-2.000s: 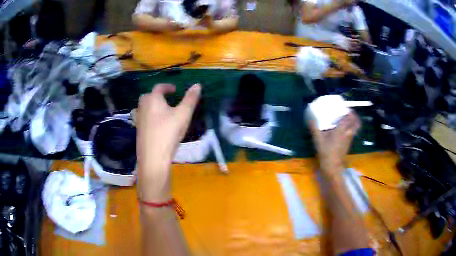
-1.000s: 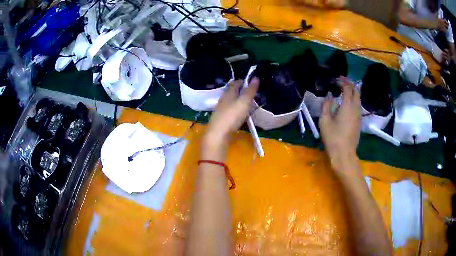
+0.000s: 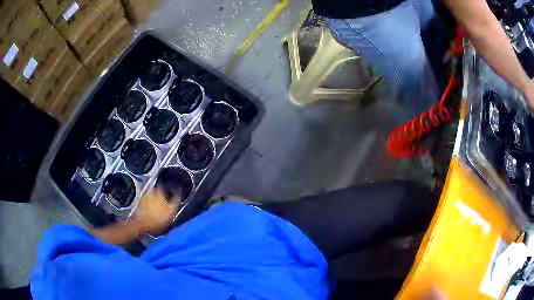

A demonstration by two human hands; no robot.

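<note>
A black tote [image 3: 254, 108] on the floor at left holds a tray with rows of black round camera modules [image 3: 161, 125] ringed in white. My left hand [image 3: 159, 210] is blurred at the tote's near side. Its fingers are at a module [image 3: 175, 183] in the near row; whether they grip it I cannot tell. My blue sleeve and clothing cover the bottom of the view. A blurred skin-coloured patch at the bottom edge over the orange bench [image 3: 454, 234] may be my right hand; its fingers cannot be made out.
Cartons [image 3: 64, 53] stand at upper left. A pale plastic stool [image 3: 319, 73] is on the grey floor beside a person in jeans [image 3: 386, 53], whose arm reaches to a tray [image 3: 506, 137] at right. A red coiled hose [image 3: 416, 132] hangs by the bench. White parts [image 3: 510, 258] lie lower right.
The view has swung left from the bench and row of cameras to the floor tote. My left hand has left the camera bodies and is now at the tote's modules.
</note>
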